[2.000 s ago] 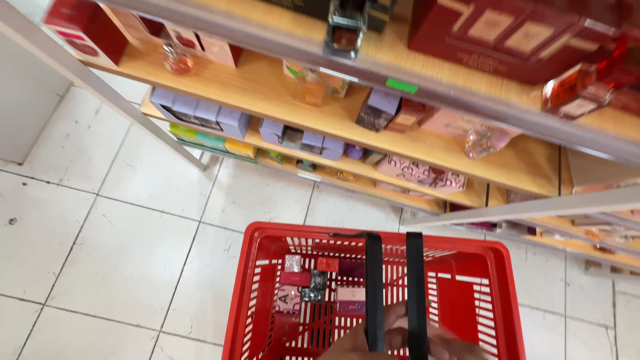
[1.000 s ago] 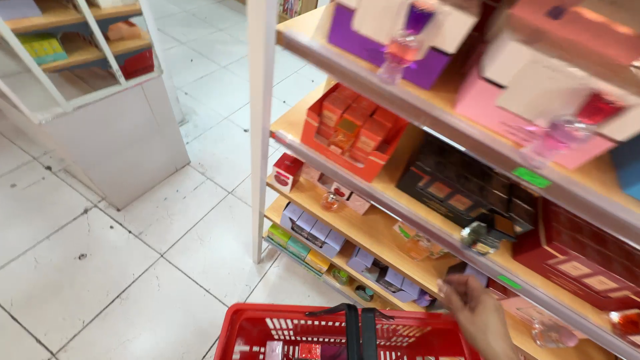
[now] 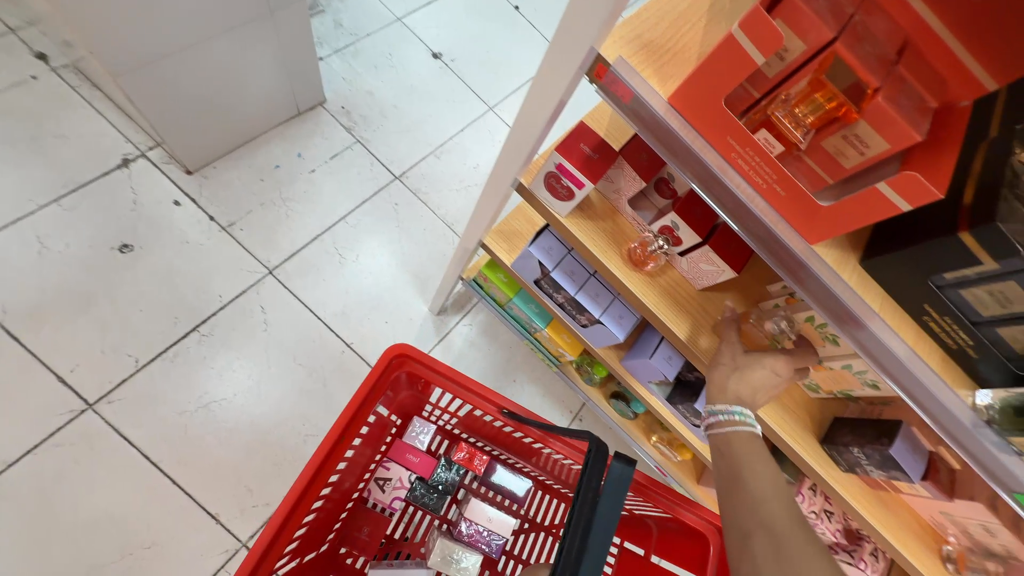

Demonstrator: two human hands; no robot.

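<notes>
My right hand [image 3: 756, 368], with beaded bracelets at the wrist, reaches onto a wooden shelf. Its fingers and thumb are spread around a glass perfume bottle [image 3: 768, 328], beside cartons with a leaf print [image 3: 848, 376]; whether they grip it is unclear. A sliver of my left hand [image 3: 538, 570] shows at the bottom edge, by the black handles [image 3: 588, 496] of a red plastic shopping basket [image 3: 320, 480]. Inside the basket lie several small wrapped boxes, among them a pink one [image 3: 412, 458], a red one [image 3: 470, 458] and a white one [image 3: 488, 516].
An upper shelf holds an orange display carton [image 3: 720, 136] with a bottle, beside a black carton [image 3: 920, 264]. Red-and-white boxes [image 3: 564, 176] and lilac boxes [image 3: 592, 292] stand on lower shelves. A white shelf post [image 3: 512, 152] and a white plinth [image 3: 216, 80] rise from the tiled floor.
My right hand has moved from in front of the shelf edge to the perfume bottle on the shelf. The view has shifted, showing more of the basket than one second ago.
</notes>
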